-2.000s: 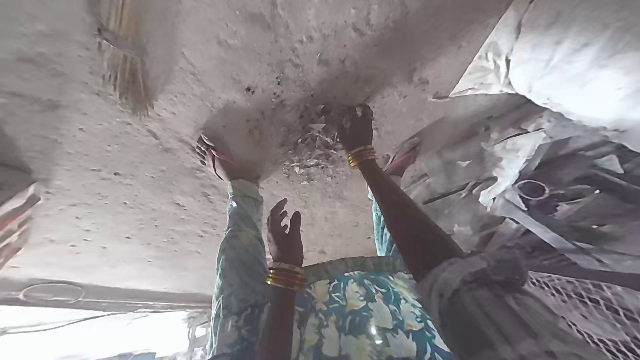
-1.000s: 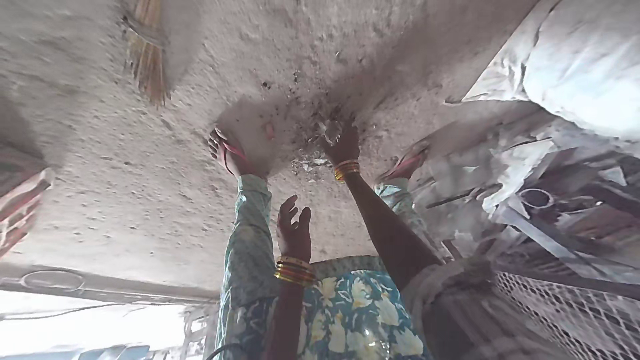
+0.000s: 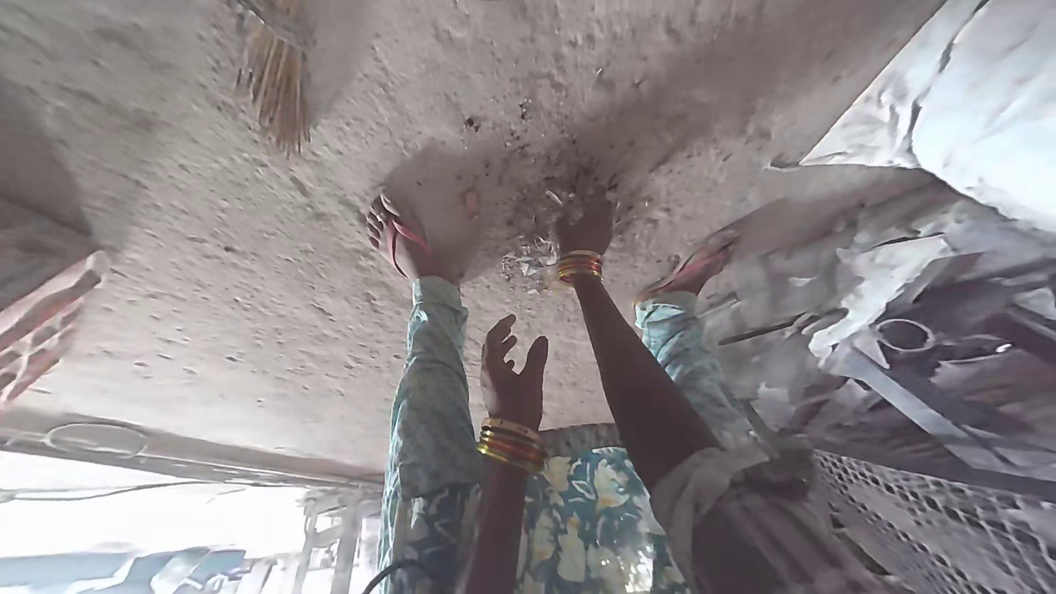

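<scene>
My right hand (image 3: 586,221) reaches down to a small heap of dirt and light scraps (image 3: 532,257) on the rough floor between my feet. Its fingers are dark against the debris, and whether they grip anything is not plain. My left hand (image 3: 513,375) hangs nearer my body with fingers apart, holding nothing. Bangles circle both wrists. A reddish bit (image 3: 471,204) lies on the floor left of the heap.
A straw broom (image 3: 278,87) lies at the upper left. Far left is a reddish lattice-like object (image 3: 41,330). On the right are a pale sack (image 3: 982,115), jumbled scrap pieces (image 3: 916,396) and a perforated crate or mesh (image 3: 932,520). My sandalled feet (image 3: 404,239) flank the heap.
My right hand has moved from the far right edge of the heap back toward my body. My left hand stays raised with its fingers apart.
</scene>
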